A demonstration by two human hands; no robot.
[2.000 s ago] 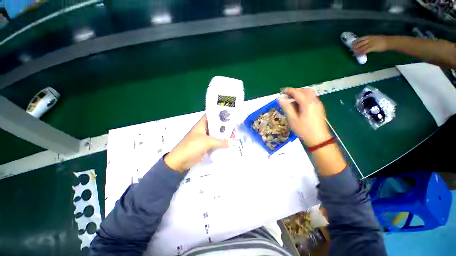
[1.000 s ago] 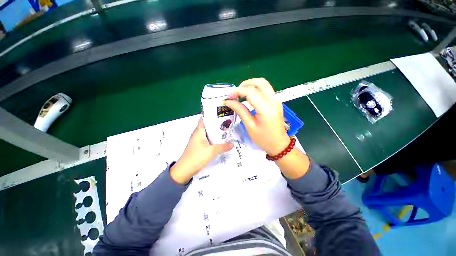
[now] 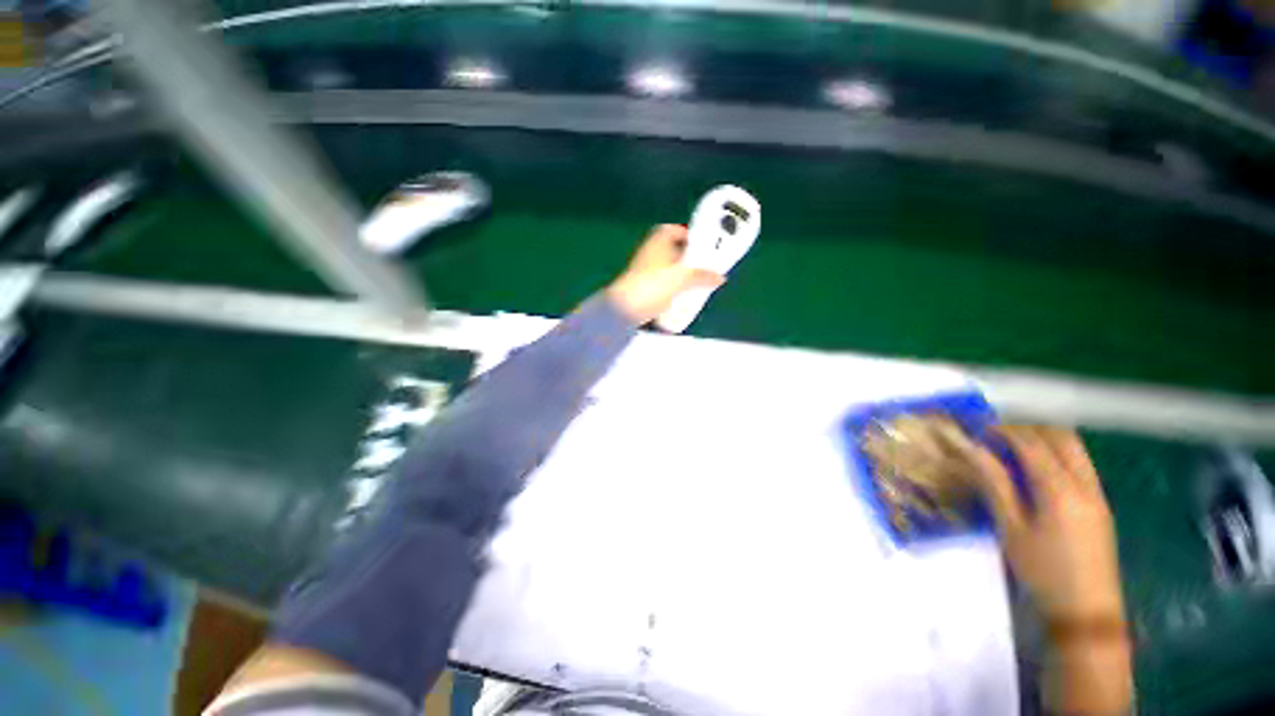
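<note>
My left hand (image 3: 663,277) is stretched out at the conveyor's near edge and holds a white device (image 3: 723,231) by its lower part. The device's dark window and round dark button face up. My right hand (image 3: 1052,504) is at the right side of the blue tray (image 3: 899,525), with its fingertips over the tray's edge. The tray holds a heap of small gold-tan parts (image 3: 916,469). The right hand is blurred, and I cannot tell if its fingers hold a part.
The green conveyor (image 3: 895,266) runs across beyond the bench, with another white device (image 3: 424,210) left of centre and more at far left. Printed white paper (image 3: 727,518) covers the bench. A punched white strip (image 3: 392,434) lies left, a bagged dark part (image 3: 1236,518) right. A grey post (image 3: 266,154) stands left.
The view has turned left. My left hand has moved the device away from me, out over the conveyor. My right hand has left the device and moved to the blue tray.
</note>
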